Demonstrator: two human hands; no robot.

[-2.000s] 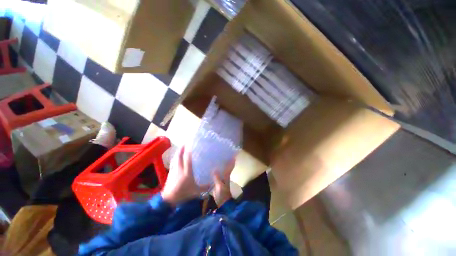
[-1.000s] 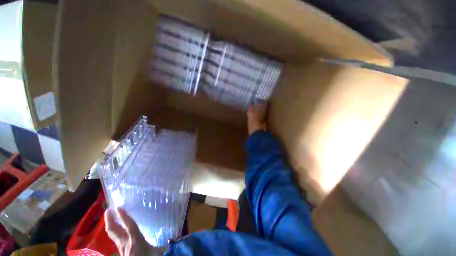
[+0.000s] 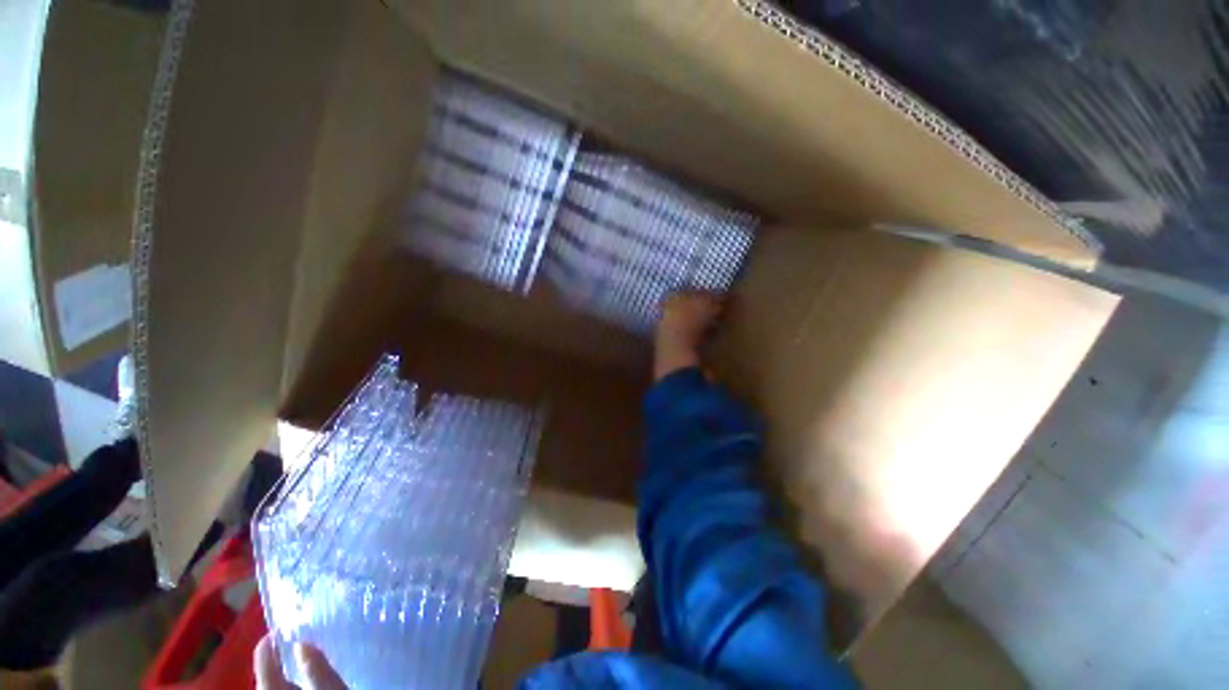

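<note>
A large open brown carton (image 3: 930, 391) lies in front of me. Two side-by-side blocks of nested clear trays (image 3: 640, 229) sit inside along its far wall. My right hand (image 3: 690, 321) reaches in and touches the near right end of the right block; its fingertips are partly hidden, so its grip is unclear. My left hand (image 3: 299, 666), cut off by the bottom edge, holds a stack of clear blister trays (image 3: 418, 539) at its lower left side. That stack is over the carton's near left edge.
A closed carton with a white label (image 3: 92, 305) stands at the left. A red stool (image 3: 209, 627) is at the lower left. Dark goods in shiny film (image 3: 1132, 135) are at the upper right. Someone's dark sleeve (image 3: 88, 519) may show at the left edge.
From two seconds ago, I have come closer to the carton and my right hand has left the held stack and reached inside. Over the last second, the held stack has shifted slightly down.
</note>
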